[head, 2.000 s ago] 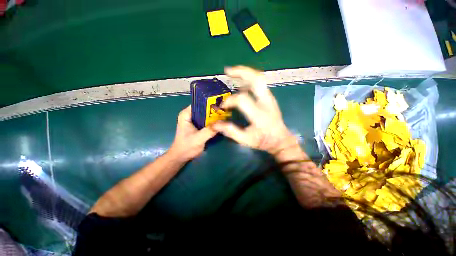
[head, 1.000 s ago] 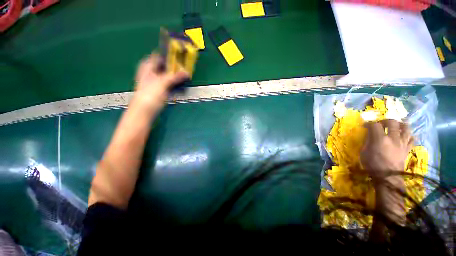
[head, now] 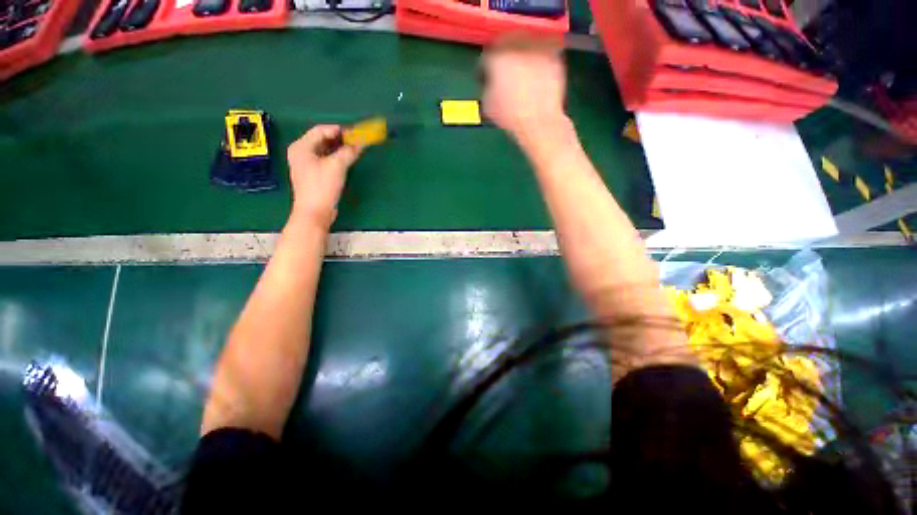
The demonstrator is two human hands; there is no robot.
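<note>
My left hand [head: 320, 173] is over the green belt, its fingertips closed on the near end of a blurred unit with a yellow plate [head: 366, 132]. My right hand [head: 525, 86] is blurred over the belt, just right of another yellow plate [head: 461, 112]; whether it holds anything cannot be told. A stack of dark units with a yellow frame piece on top [head: 244, 136] stands on the belt left of my left hand. The clear plastic bag [head: 827, 347] with a heap of loose yellow pieces [head: 769, 387] lies at right, partly hidden by my right arm.
Red trays [head: 719, 93] with dark units line the far side, stacked at right. A white sheet [head: 737, 181] lies below them. A pale metal strip [head: 432, 244] separates belt and near worktop [head: 442, 302]. Clear packaging with a dark grid [head: 96, 458] lies at lower left.
The stack has left my left hand and stands on the belt. My left hand has taken hold of a plated unit. My right hand has moved from the yellow heap to the far belt.
</note>
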